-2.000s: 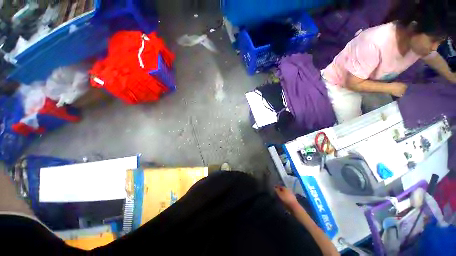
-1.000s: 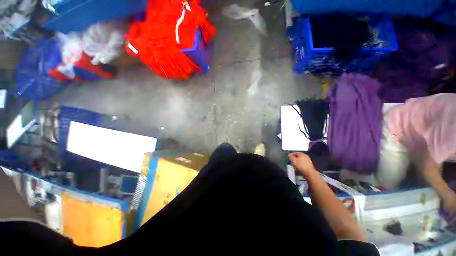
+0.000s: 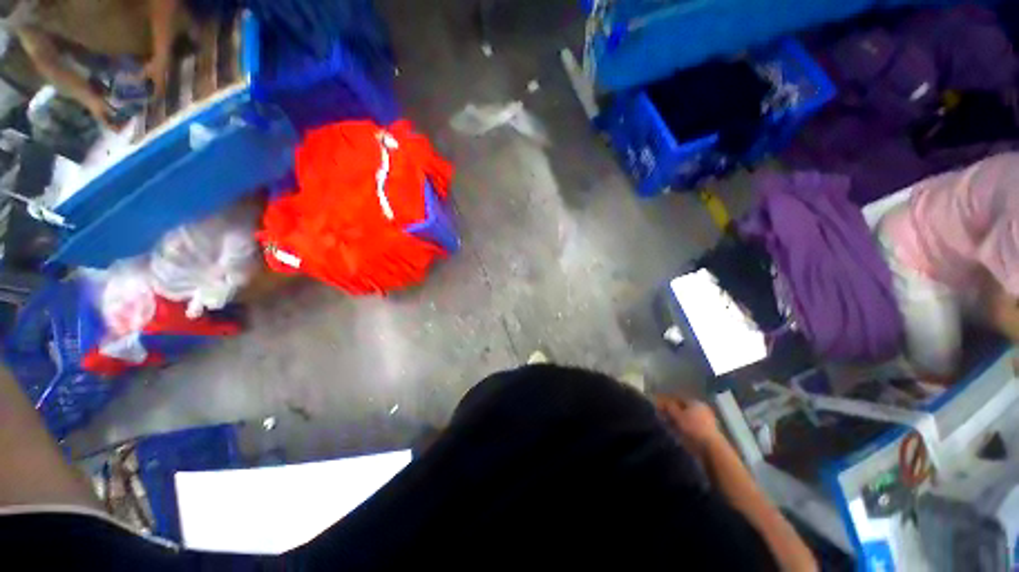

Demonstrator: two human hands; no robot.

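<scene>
My right hand (image 3: 687,422) is at the lower middle right, beside my black-clothed body, blurred. Nothing shows in it, and its finger shape is unclear. My left forearm enters at the left edge, with its hand out of the picture. Just beyond my right hand stand a white board (image 3: 724,324) with black garment pieces (image 3: 743,282) beside it, and a purple garment heap (image 3: 829,268). A blue-edged sewing table (image 3: 851,508) is at the lower right, with red-orange handles (image 3: 914,460), perhaps scissors, on it. My right hand touches none of these.
A red garment heap (image 3: 355,212) sits on a crate on the grey floor (image 3: 525,279). A blue crate (image 3: 670,154) holds dark pieces. A pink-shirted person (image 3: 967,223) is at the right. Another person's arms (image 3: 156,50) show at upper left. A white panel (image 3: 285,503) lies lower left.
Since the last earlier frame, the view has turned and shifted. The yellow carton has left the picture, the red heap sits lower, and the other person's arms have appeared at upper left.
</scene>
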